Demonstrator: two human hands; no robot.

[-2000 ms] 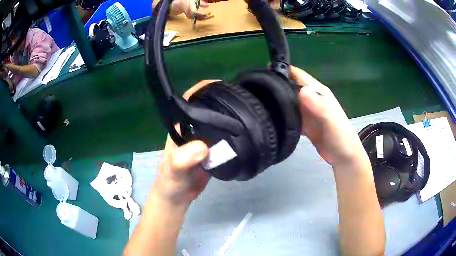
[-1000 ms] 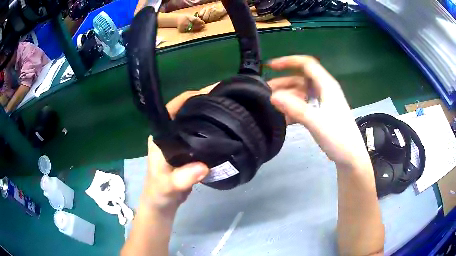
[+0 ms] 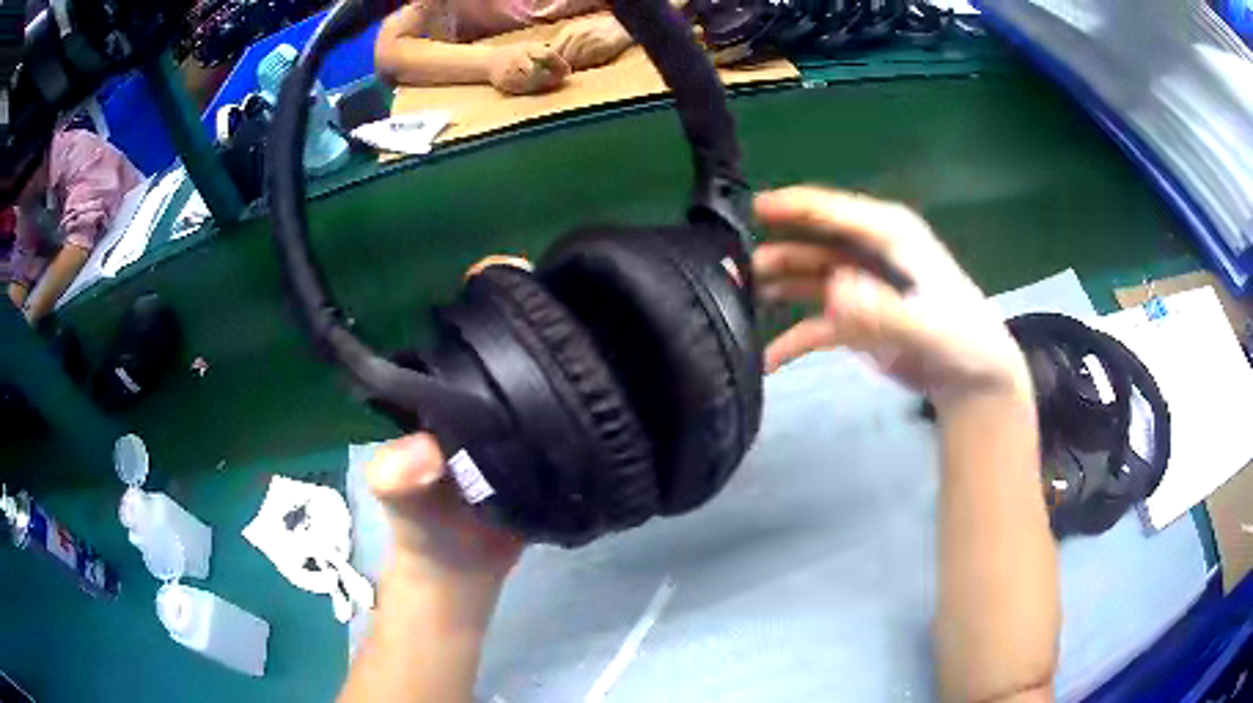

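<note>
Black over-ear headphones point(image 3: 550, 398) are held up in front of me, headband arcing up past the top edge, the two cups side by side with wrinkled cushions facing each other. A small white label sticker point(image 3: 470, 477) is on the left cup. My left hand point(image 3: 447, 501) grips the left cup from below, thumb in front, fingers mostly hidden behind. My right hand point(image 3: 879, 295) is beside the right cup, fingers spread near the slider; a thin dark pen point(image 3: 879, 261) lies across its fingers. Whether its fingertips touch the cup is unclear.
Below is a white-grey mat point(image 3: 811, 577). More headphones point(image 3: 1092, 426) and a paper sheet point(image 3: 1195, 398) lie right. Left are a stained cloth point(image 3: 305, 533), two white bottles point(image 3: 213, 628) and a spray can point(image 3: 62, 544). Across the green strip point(image 3: 879, 151), a person's hands point(image 3: 550, 58) rest on brown board.
The headphones have turned and shifted slightly left, with the headband opening wider to view. My right hand has moved slightly and turned, showing the dark pen. The person's hands opposite have shifted slightly.
</note>
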